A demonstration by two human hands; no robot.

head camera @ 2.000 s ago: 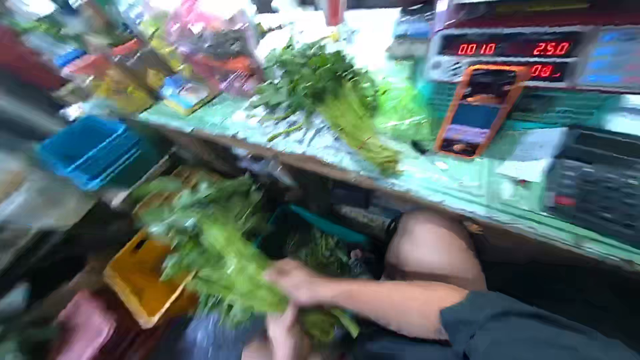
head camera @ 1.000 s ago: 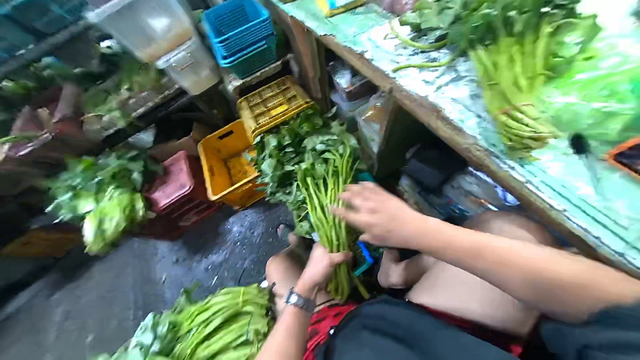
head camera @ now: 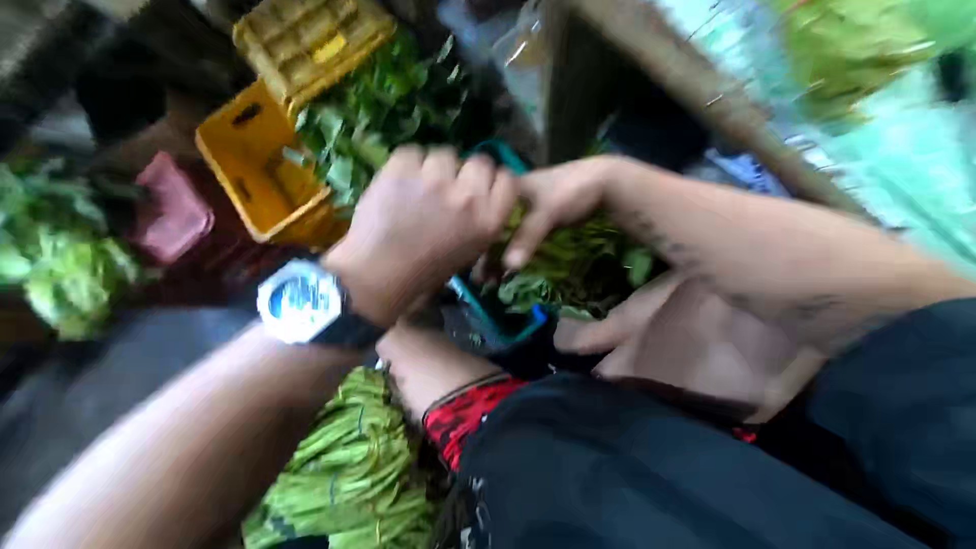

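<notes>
My left hand (head camera: 435, 217), with a watch on its wrist, is curled at the stem end of a bunch of leafy greens (head camera: 381, 107) whose leaves spread away behind it. Blur and the hand's own back hide what its fingers close on. Against it on the right is my right hand (head camera: 553, 202), its fingers pointing down; whether it grips anything is unclear. Below the hands, a teal crate (head camera: 499, 324) holds loose greens (head camera: 579, 263). Bundled green stems (head camera: 351, 465) lie beside my leg at the bottom.
Yellow plastic crates (head camera: 263, 164) and a pink container (head camera: 174, 210) stand at the left, near more leafy greens (head camera: 72, 267). The wooden edge of a green-topped table (head camera: 709, 99) runs along the upper right, with a bag of greens (head camera: 854, 53) on it.
My left hand has turned over, its back now up, and the two hands have come together. The long stems that showed between them a second ago are mostly hidden. The view has moved closer.
</notes>
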